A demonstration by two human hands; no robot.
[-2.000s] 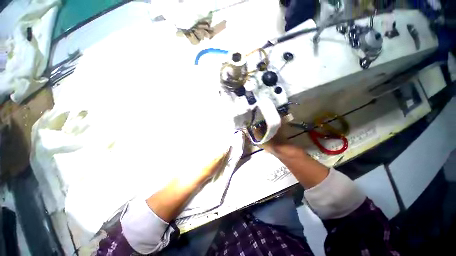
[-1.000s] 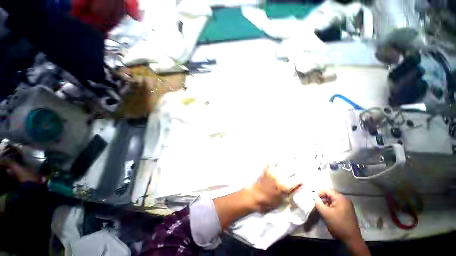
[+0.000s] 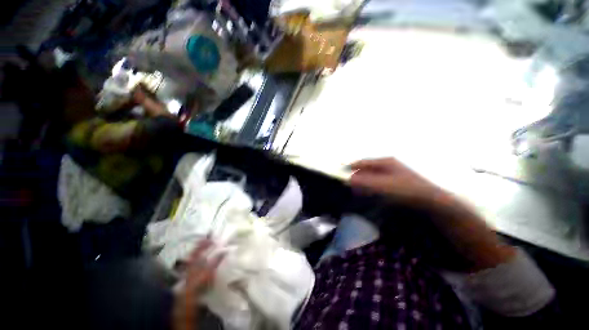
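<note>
White cloth pieces point(image 3: 248, 258) lie in a crumpled heap, low beside my lap and left of my patterned garment. My left hand point(image 3: 201, 261) is blurred at the left part of the heap, with its fingers on or in the cloth; whether it grips any is unclear. My right hand point(image 3: 387, 179) is over the front edge of the white table, palm down and blurred. I see no cloth in it, but its fingertips are not clear.
The overexposed table point(image 3: 413, 97) spans the upper right. Blurred machine parts point(image 3: 539, 145) show at the right. A brown cardboard piece point(image 3: 300, 48) lies at the top. Another person's hand point(image 3: 147, 102) works at a neighbouring machine with a teal disc point(image 3: 203, 53) at upper left.
The view has swung left and down. My hands have parted from the white piece near the needle; my left is at the low heap, my right at the table edge.
</note>
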